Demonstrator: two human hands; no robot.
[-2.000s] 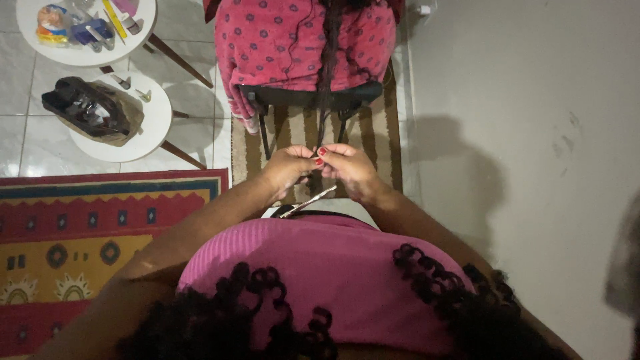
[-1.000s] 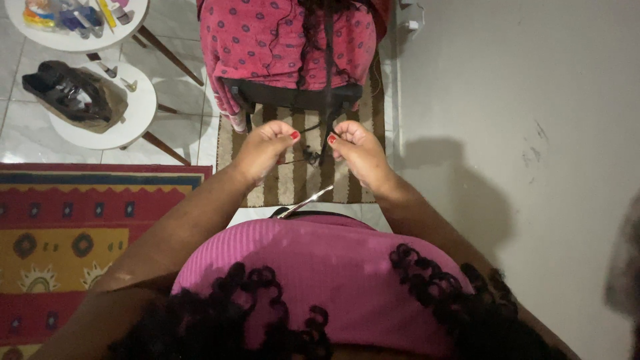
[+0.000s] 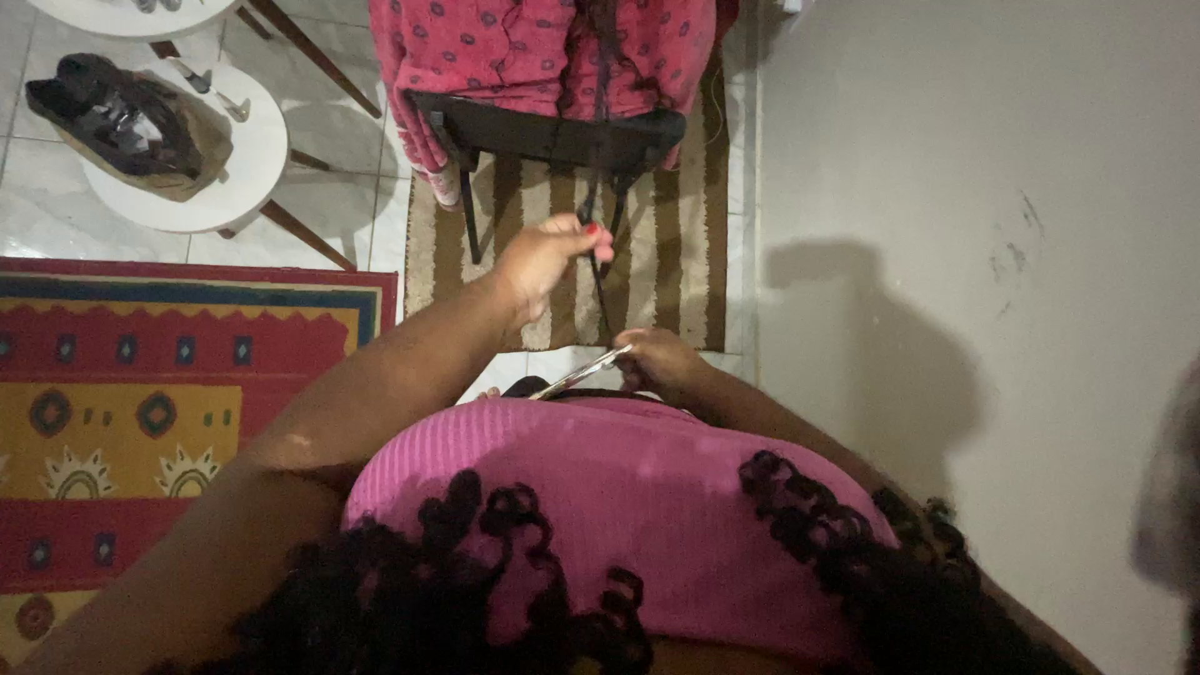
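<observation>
A long dark strand of hair (image 3: 603,291) runs down from a person seated ahead, who is draped in a pink patterned cloth (image 3: 469,47). My left hand (image 3: 562,248) pinches the strand between thumb and fingers below the black chair back. Closer to my body, my right hand (image 3: 656,358) is closed on the lower part of the strand. A thin, light, shiny tool (image 3: 579,373), its kind unclear, slants beside my right hand in front of my pink top; whether that hand holds it cannot be told.
The black chair back (image 3: 534,131) stands over a brown and cream striped rug (image 3: 689,272). At left, a round white table (image 3: 258,155) bears a bag (image 3: 141,131) with dark contents. A colourful patterned rug (image 3: 187,375) lies below it. A grey wall (image 3: 937,141) rises at right.
My hands were level with each other and apart one second ago. My right hand has come down toward my body, and my left hand now sits above it on the strand.
</observation>
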